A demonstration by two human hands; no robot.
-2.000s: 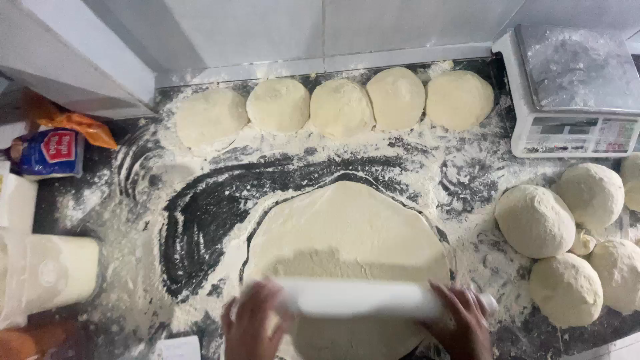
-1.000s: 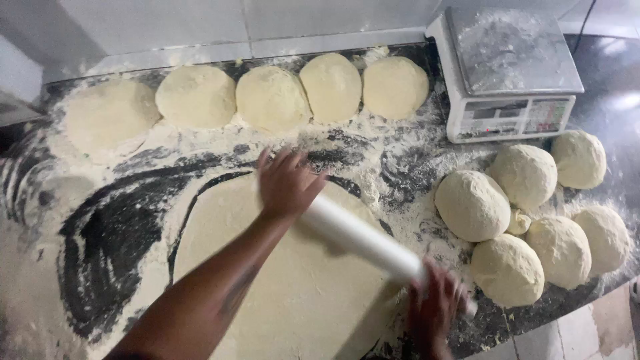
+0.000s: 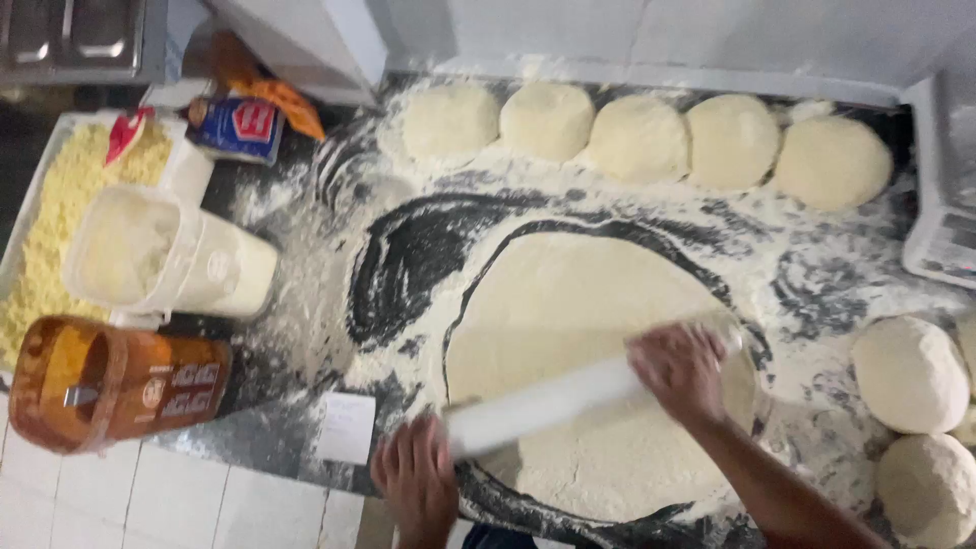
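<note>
A white rolling pin (image 3: 549, 404) lies slantwise across a large flat round of dough (image 3: 579, 305) on the floured dark countertop (image 3: 290, 427). My left hand (image 3: 419, 473) grips its lower left end, just off the dough's edge. My right hand (image 3: 682, 366) is closed around its upper right part, over the dough; the pin is blurred there. Behind the round, several flattened dough pieces (image 3: 640, 137) sit in a row along the wall. Rounded dough balls (image 3: 911, 374) with flour on them are at the right, partly cut off by the frame.
On the left stand a tray of shredded yellow food (image 3: 53, 206), a clear plastic container of white powder (image 3: 229, 263), an orange container (image 3: 175, 381) and a blue packet (image 3: 236, 128). A paper note (image 3: 345, 428) with writing lies near the front edge. A scale (image 3: 945, 236) is at the right.
The rolling pin has turned: its left end was the farther one a second ago and is now the nearer one. Both hands have stayed on it. The view has swung left.
</note>
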